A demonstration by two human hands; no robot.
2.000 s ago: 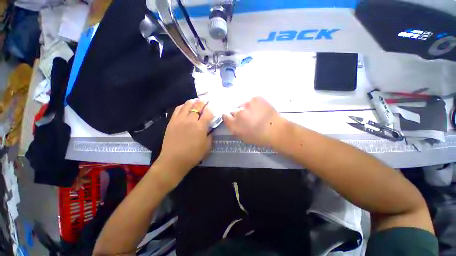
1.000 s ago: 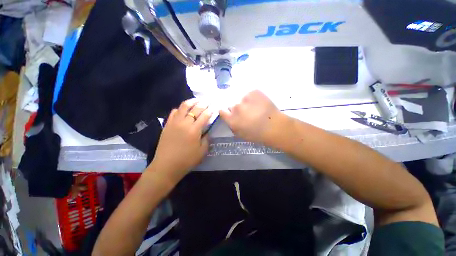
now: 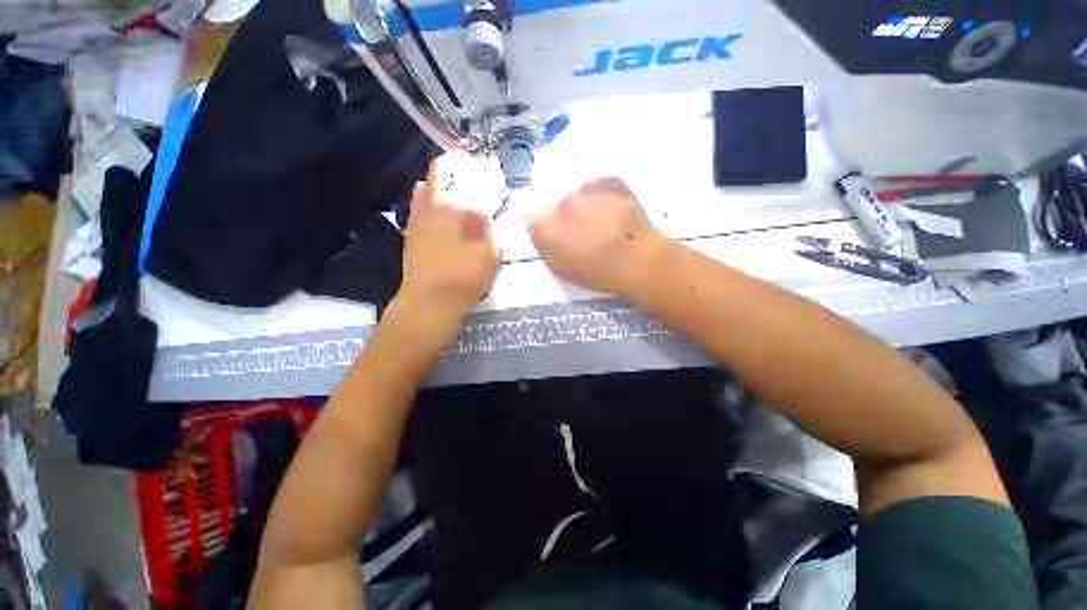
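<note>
Black fabric [image 3: 286,167] lies on the sewing table left of the needle area, its right part running under my left hand. My left hand [image 3: 455,238] is closed on cloth just below the presser foot [image 3: 516,161]; its fingertips are washed out by the machine light. My right hand [image 3: 594,235] is curled just right of it, fingertips near a small dark edge of the cloth. The glare hides what its fingers hold. The two hands are slightly apart. The white sewing machine head [image 3: 668,54] with "JACK" lettering stands above them.
A black smartphone [image 3: 759,136] lies on the machine bed. Thread snips [image 3: 861,259], a white marker [image 3: 869,211], a red-handled tool [image 3: 942,185] and a grey cloth scrap [image 3: 983,224] lie at the right. A red crate [image 3: 179,512] is below left. The table has a ruler-marked edge [image 3: 560,330].
My left hand has moved up toward the presser foot, its fingers now under the bright light. My right hand stays beside it, a little higher in the picture. The view has shifted slightly.
</note>
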